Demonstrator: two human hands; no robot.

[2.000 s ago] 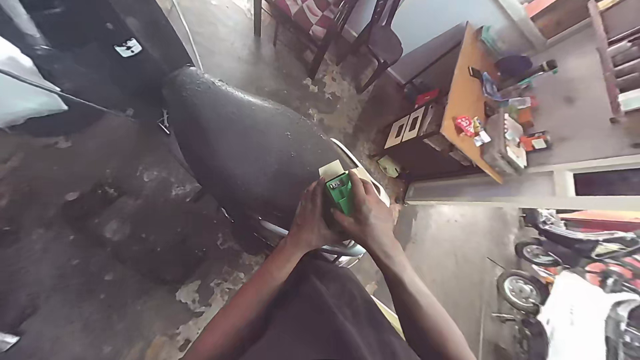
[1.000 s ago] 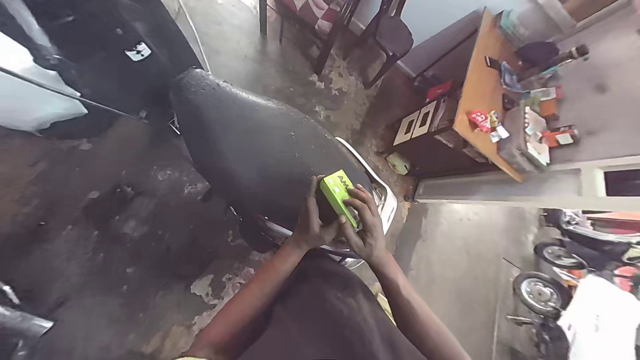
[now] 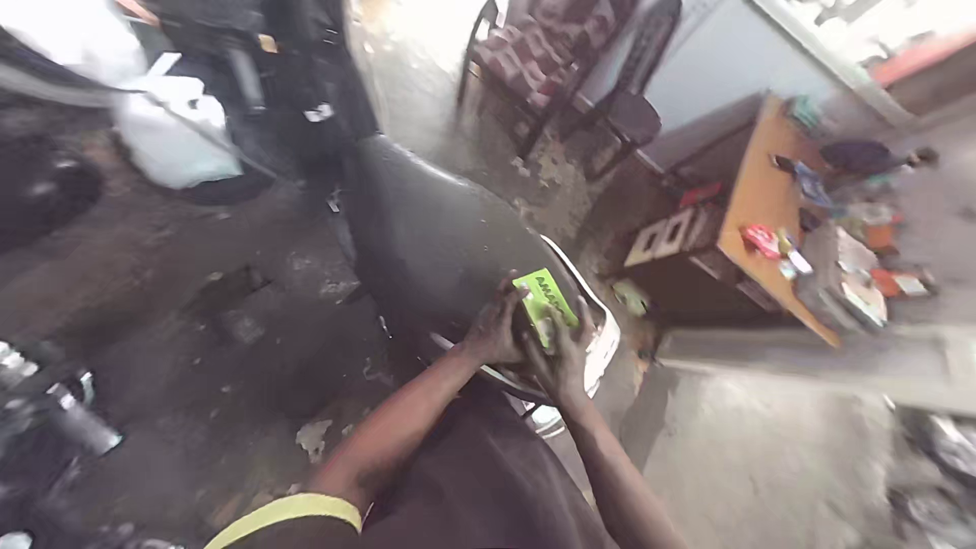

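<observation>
A small bright green box (image 3: 545, 301), printed with large dark letters, is held between my two hands above the rear of a black scooter seat (image 3: 435, 221). My left hand (image 3: 496, 328) grips the box's left side. My right hand (image 3: 564, 347) has its fingers across the box's lower right part. A pale grab rail (image 3: 602, 347) curves round the back of the seat, beside my right hand. The undersides of the box and my palms are hidden.
A wooden desk (image 3: 751, 191) with papers and packets stands at the right. Chairs (image 3: 633, 118) are at the top. A white plastic bag (image 3: 179, 133) lies upper left, near the scooter's front. Metal parts (image 3: 84, 419) are at lower left; parked motorcycles (image 3: 945, 450) show at lower right.
Two seconds ago a pale flap stood up at the top of the box; now the box's broad printed face shows. The view has swung, shifting the scooter rightward.
</observation>
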